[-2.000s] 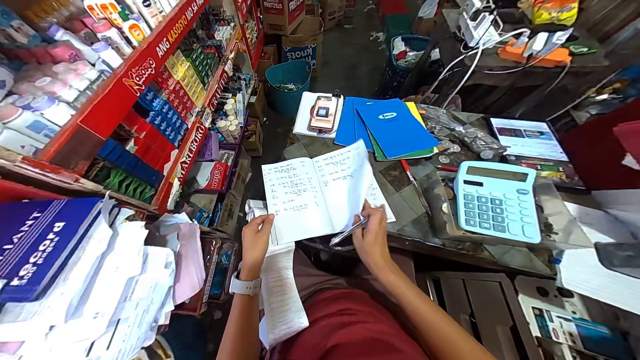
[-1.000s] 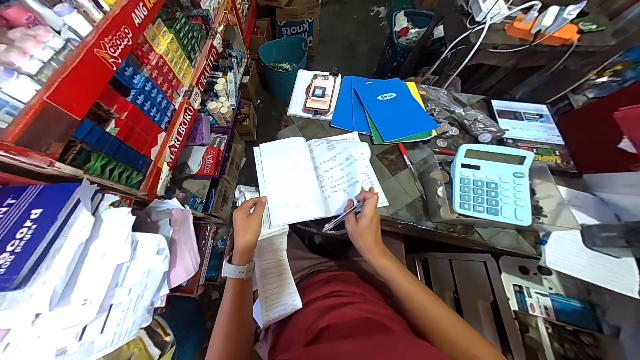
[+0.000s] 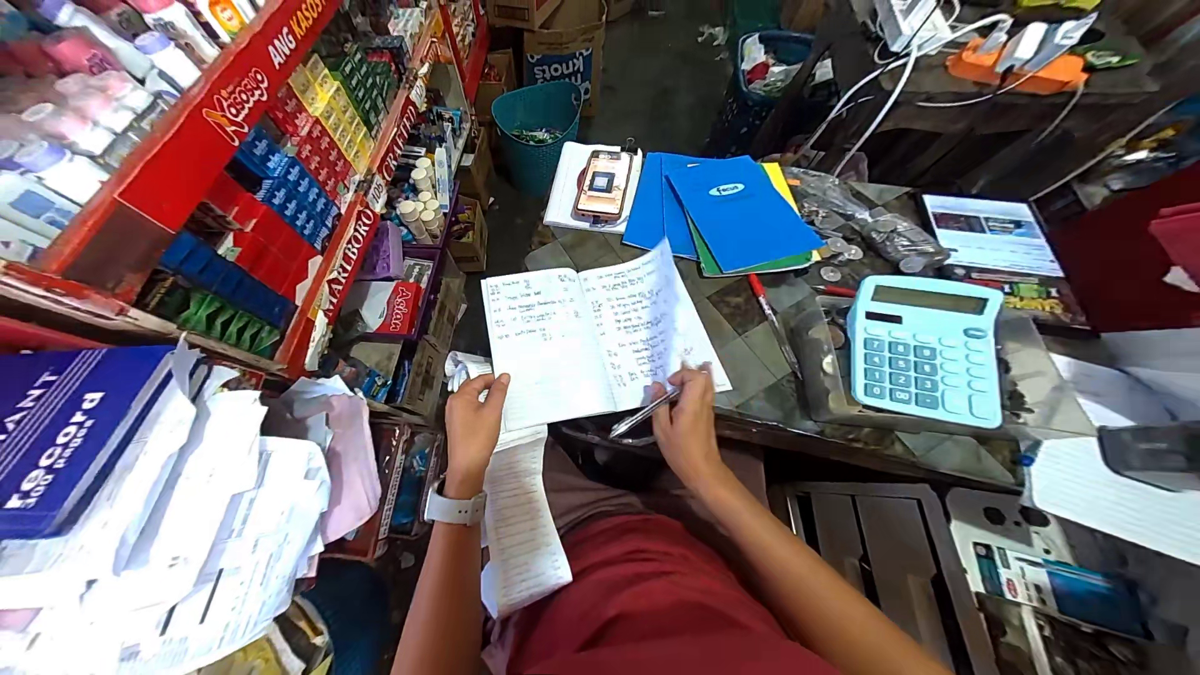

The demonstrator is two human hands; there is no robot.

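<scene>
An open notebook [image 3: 553, 356] with handwriting on both pages rests partly on the table edge, above my lap. My left hand [image 3: 475, 422] grips its lower left corner, with the thumb on the page. In my right hand [image 3: 686, 422] is a pen [image 3: 643, 414], pointing down and left, while the fingers hold the lower edge of the right page, which is lifted and curved. A long strip of written paper [image 3: 525, 525] hangs below the notebook beside my left wrist. A light blue calculator [image 3: 926, 352] sits to the right on a plastic container, and a red pen [image 3: 771, 319] lies between it and the notebook.
Blue folders [image 3: 741, 211] and a phone [image 3: 607, 185] on paper lie beyond the notebook. A bag of coins [image 3: 881, 225] is near the calculator. Stacked papers [image 3: 216, 525] and a record book [image 3: 84, 431] stand at left, below a red shelf rack [image 3: 272, 84]. Wooden drawers [image 3: 872, 544] are at lower right.
The notebook shows different pages from one second ago, when its left page looked blank. The right page now stands up in a curve at my right hand. The pen stays in that hand.
</scene>
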